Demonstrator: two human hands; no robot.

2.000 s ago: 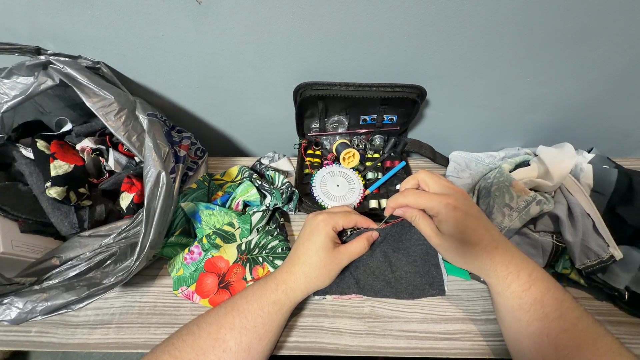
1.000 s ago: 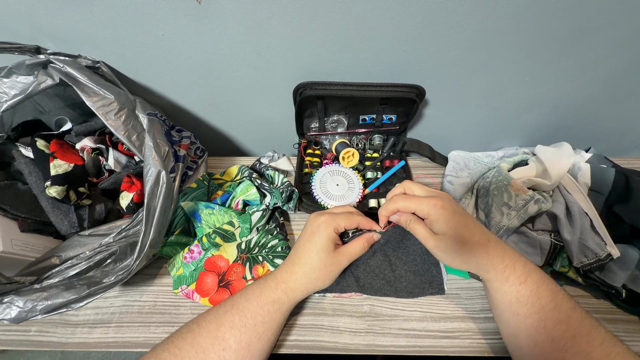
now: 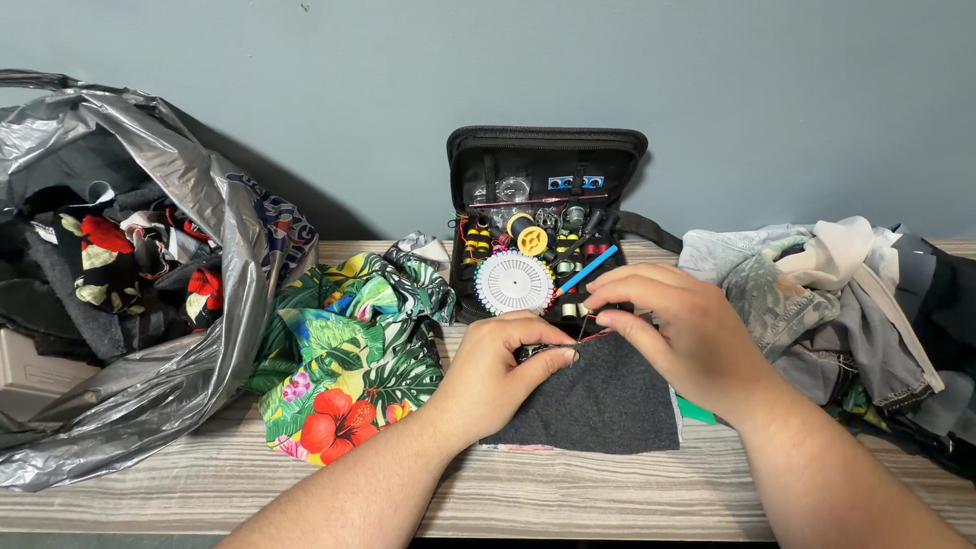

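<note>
A dark grey piece of fabric (image 3: 602, 400) lies on the striped wooden tabletop, its upper edge gathered and raised. My left hand (image 3: 507, 374) pinches that edge between thumb and forefinger. Just right of it, my right hand (image 3: 659, 324) holds a thin sewing needle (image 3: 582, 328) in its fingertips, with reddish thread (image 3: 598, 334) by it. Behind both hands stands an unzipped black sewing kit (image 3: 545, 171). A wheel of pearl-headed pins (image 3: 515, 282), a spool with a yellow end (image 3: 531, 238) and a blue pencil (image 3: 587, 271) rest on the kit.
On the left, a grey plastic bag (image 3: 221, 305) holds fabric scraps and a pale box (image 3: 42, 374). Tropical-print fabric (image 3: 343, 366) lies between bag and kit. Grey and patterned cloths (image 3: 823, 305) are heaped at right, near a green piece (image 3: 695, 412). A wall stands behind.
My right hand was close against my left at the fabric edge a second ago; now its fingers are a little apart from it, with the needle visible. My left hand stays at the edge.
</note>
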